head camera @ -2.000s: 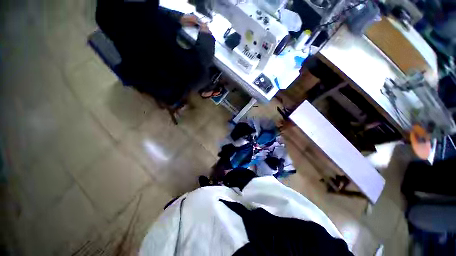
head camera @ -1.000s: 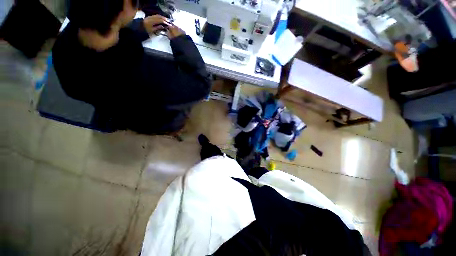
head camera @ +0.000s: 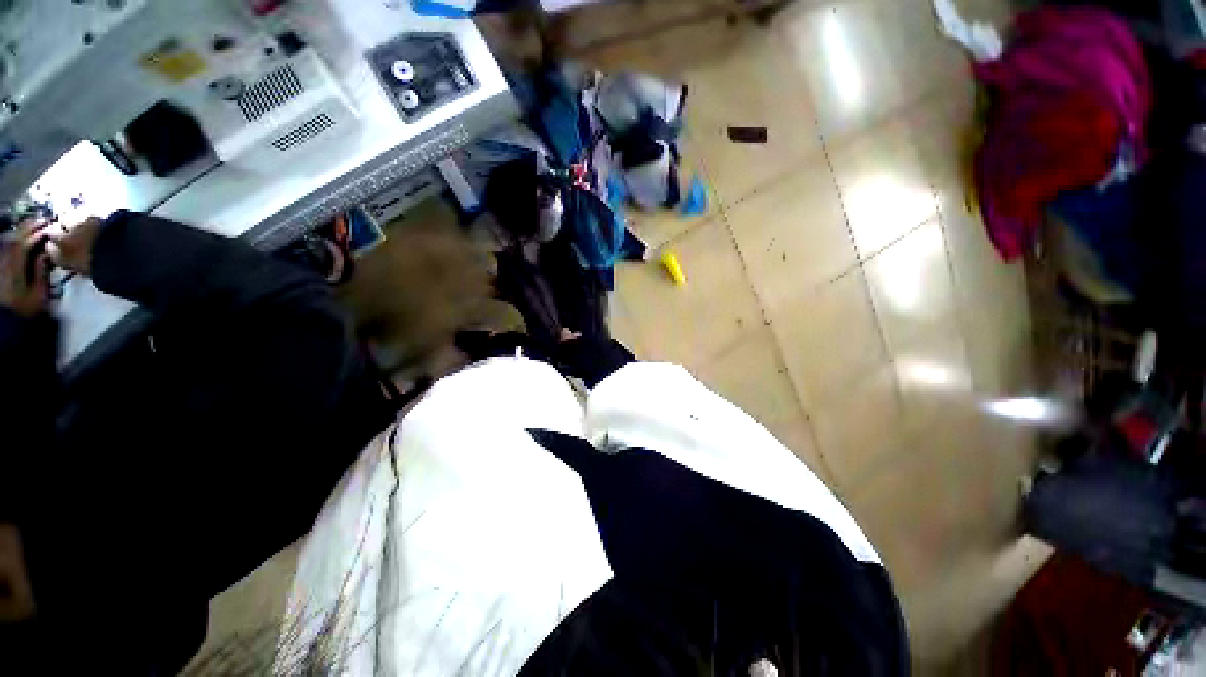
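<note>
Neither of my hands can be made out in the head view; my white and black garment point(head camera: 503, 529) fills the lower middle. Nearest in front of me, a heap of dark, blue and white cloth pieces point(head camera: 582, 199) lies on the tiled floor beside a sewing table. A small yellow object point(head camera: 675, 269) lies on the floor just right of the heap.
A person in black point(head camera: 199, 410) sits close on the left, hands at a white sewing machine point(head camera: 265, 106). A dark flat piece point(head camera: 747, 134) lies on the floor ahead. A magenta and red cloth pile point(head camera: 1065, 119) is at upper right, a dark red surface point(head camera: 1078, 619) at lower right.
My view has moved forward and turned right. The seated person and sewing machine now appear closer at the left, and the magenta pile has shifted up. The white bench has left the view.
</note>
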